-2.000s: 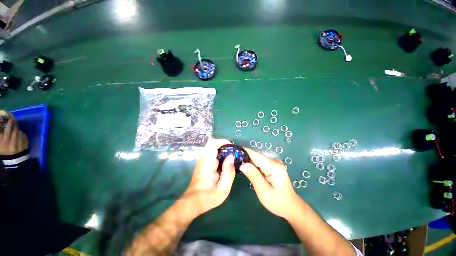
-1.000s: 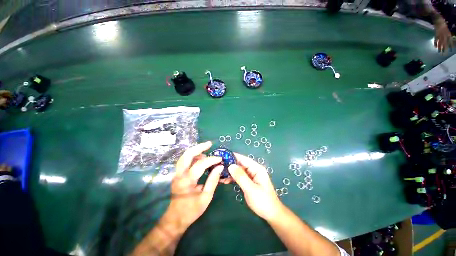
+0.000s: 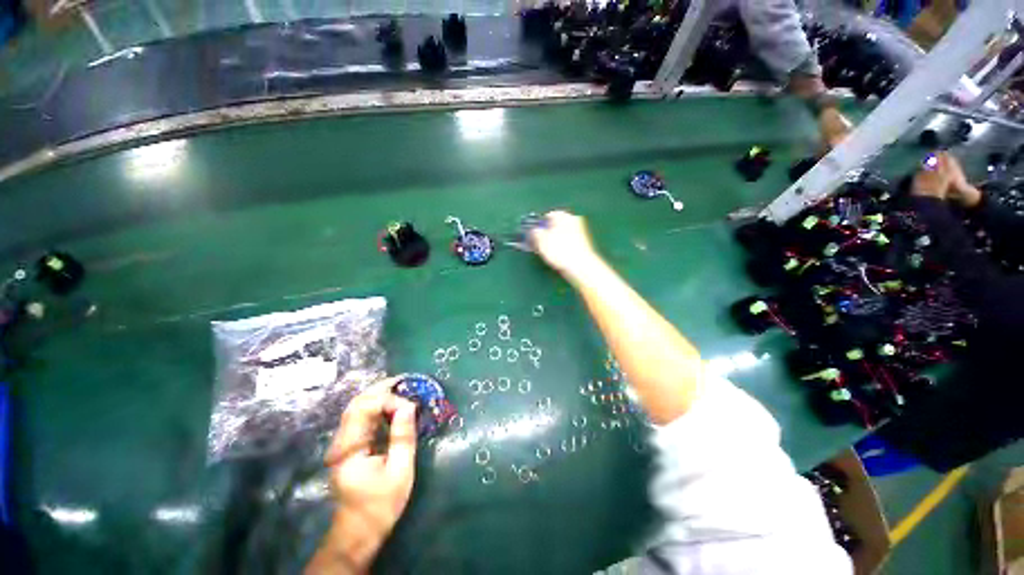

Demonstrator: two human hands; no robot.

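Observation:
My left hand [image 3: 373,461] holds a round motor part [image 3: 422,404], dark-rimmed with blue inside, between thumb and fingers, just right of the ring bag. My right hand [image 3: 559,240] reaches far forward with its fingers on a blurred motor part [image 3: 528,231]; the fingertips are blurred. Another round motor part [image 3: 474,247] with a pale lead lies just left of it. Thin metal rings [image 3: 503,384] lie scattered on the green surface between my arms. The clear ring bag [image 3: 298,380] with a white label lies at the left.
A black unit [image 3: 404,244] and another round motor part [image 3: 647,184] lie farther back. Black units [image 3: 853,303] are heaped at the right. A slanted metal post [image 3: 887,101] and other people's hands [image 3: 833,126] are at upper right. An open carton [image 3: 859,505] is at lower right.
My right hand has left the part held with my left and reached forward to another motor part. My left hand keeps its part alone. The view has tilted up and turned right.

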